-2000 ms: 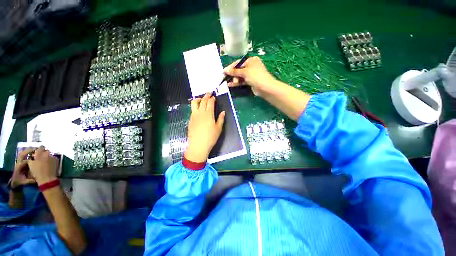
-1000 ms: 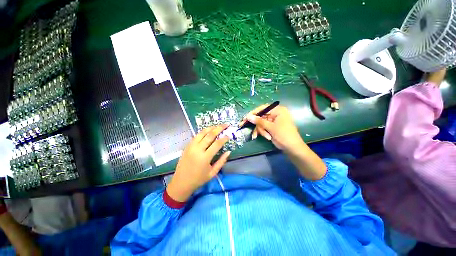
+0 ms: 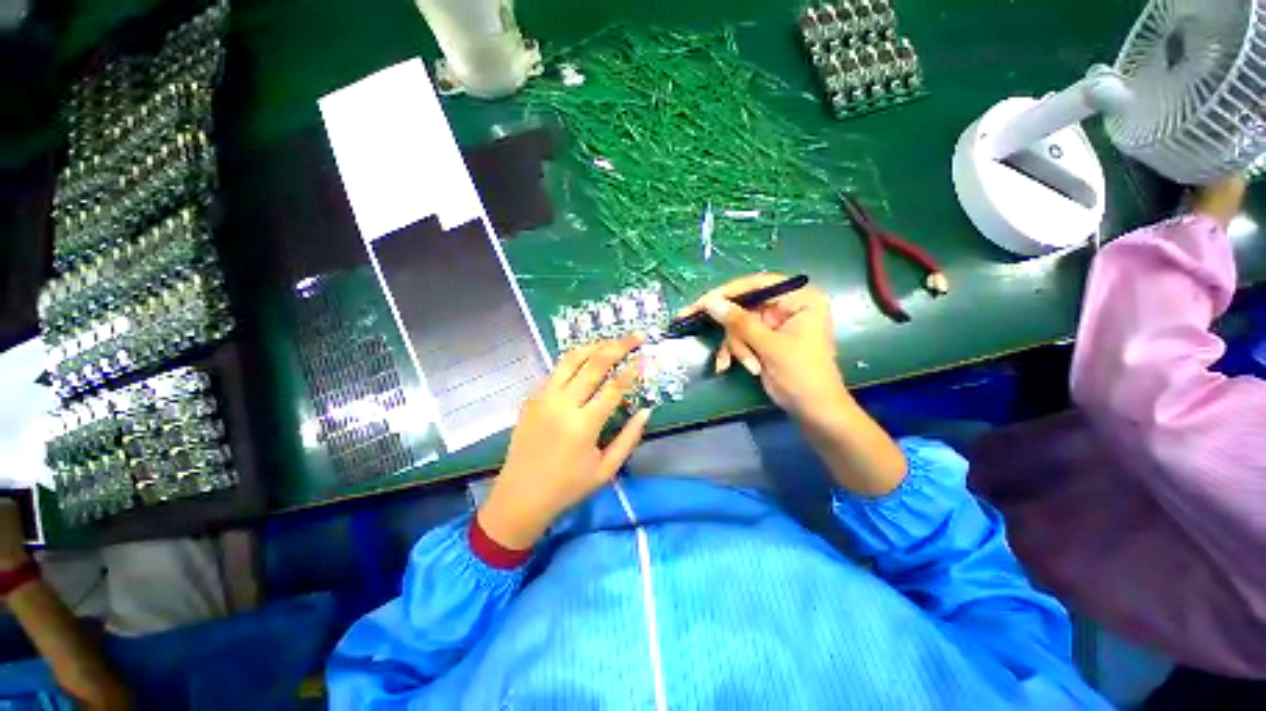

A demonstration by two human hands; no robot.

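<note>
A circuit board panel [image 3: 611, 313] with shiny silver parts lies on the green mat near the front edge. My left hand [image 3: 562, 431] rests on its left and lower part, fingertips on the parts, hiding some of it. My right hand [image 3: 780, 347] holds black tweezers [image 3: 757, 295] like a pen, tip pointing left at the panel. Whether a small piece is at the tip cannot be told. The adhesive sheet [image 3: 437, 285] lies left of the panel, white at the far part and dark grey nearer.
Finished panels [image 3: 132, 278] stand in rows at left, others [image 3: 861, 59] upper right. Green wires [image 3: 680, 146], red-handled pliers [image 3: 889, 264], a white fan [image 3: 1030, 174] and a whitish post [image 3: 479, 42] lie beyond. Slitted film [image 3: 354, 375] is left. A person's pink sleeve [image 3: 1166, 320] is at right.
My hands moved from the adhesive sheet to the panel. Since one second ago, the tweezers tilt flatter and the right hand sits slightly further right. The view has shifted right.
</note>
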